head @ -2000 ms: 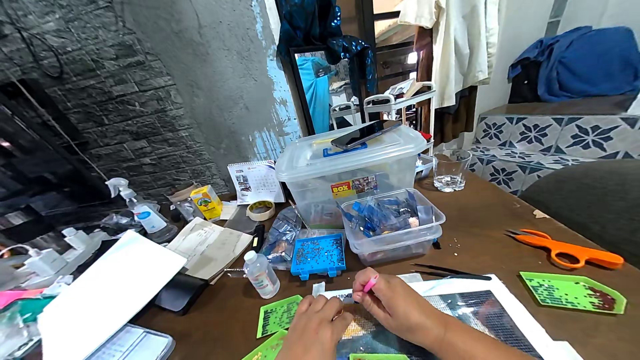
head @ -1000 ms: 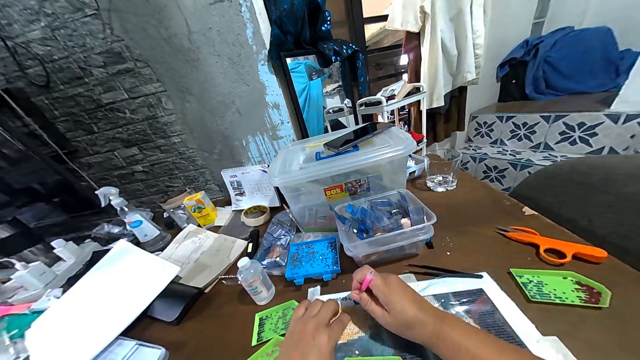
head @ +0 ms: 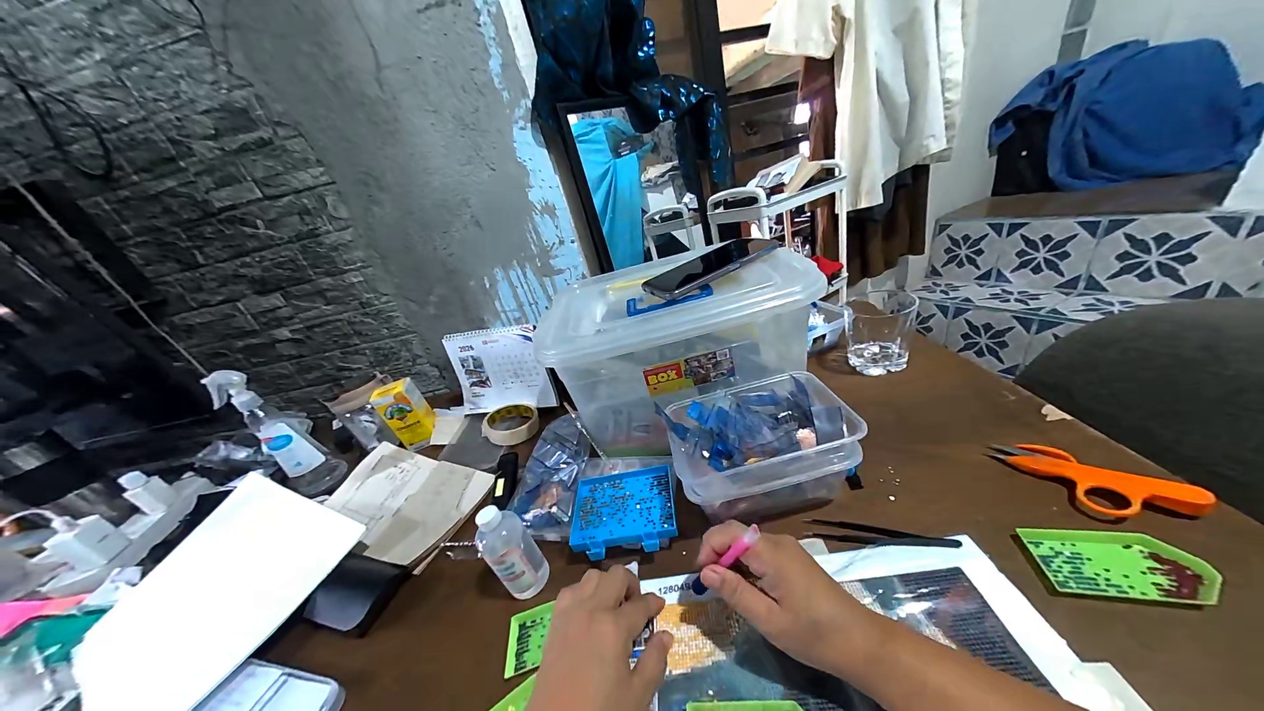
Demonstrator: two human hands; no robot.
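Note:
My right hand (head: pixel 780 592) grips a pink pen-like applicator (head: pixel 739 546) over the top part of a diamond painting canvas (head: pixel 948 612). Beside it, my left hand (head: pixel 604 632) rests at the canvas's left edge, its fingers bent around a small item too hidden to name. A green tray (head: pixel 529 637) with dark beads shows just left of that hand, and another green tray (head: pixel 746 706) lies at the bottom edge. Behind the hands sits a blue tray (head: pixel 624 509) dotted with small beads. Black tweezers (head: pixel 884 535) lie at the canvas's top edge.
Behind stand a lidded plastic box (head: pixel 681 326) with a phone (head: pixel 711 269) on top, and a small plastic tub (head: pixel 765 444). A plastic bottle (head: pixel 512 553) stands left. Orange scissors (head: pixel 1106 481), a green bead tray (head: pixel 1116 565) and a drinking glass (head: pixel 879 331) are right.

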